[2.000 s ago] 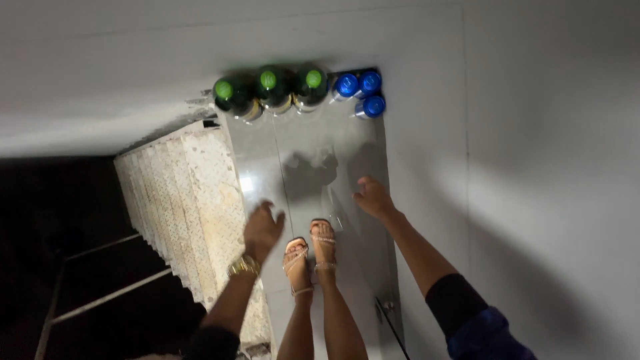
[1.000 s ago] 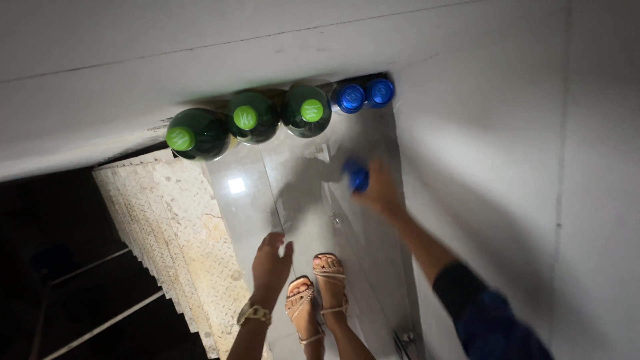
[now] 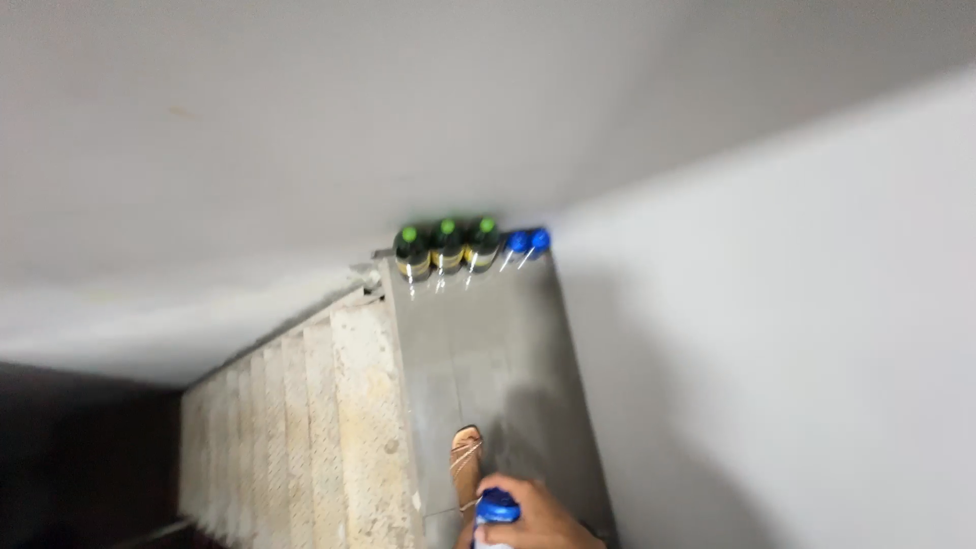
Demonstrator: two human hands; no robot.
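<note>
My right hand (image 3: 545, 518), low in the head view, is closed round a bottle with a blue cap (image 3: 498, 506); the bottle's lower part is cut off by the frame. Against the far wall stand three dark green bottles with light green caps (image 3: 447, 248), upright in a row. To their right, in the corner, are two blue-capped bottles (image 3: 518, 242), side by side. My left hand is out of the frame.
A landing of grey tiles (image 3: 473, 335) runs between the bottles and my sandalled foot (image 3: 466, 457). Speckled stone stairs (image 3: 305, 427) drop away on the left into a dark area. White walls (image 3: 762, 305) rise ahead and on the right.
The blue-capped bottle stood with the other two at first; my right hand took hold of it and has brought it back towards me. My left hand has gone out of view. The view has shifted strongly.
</note>
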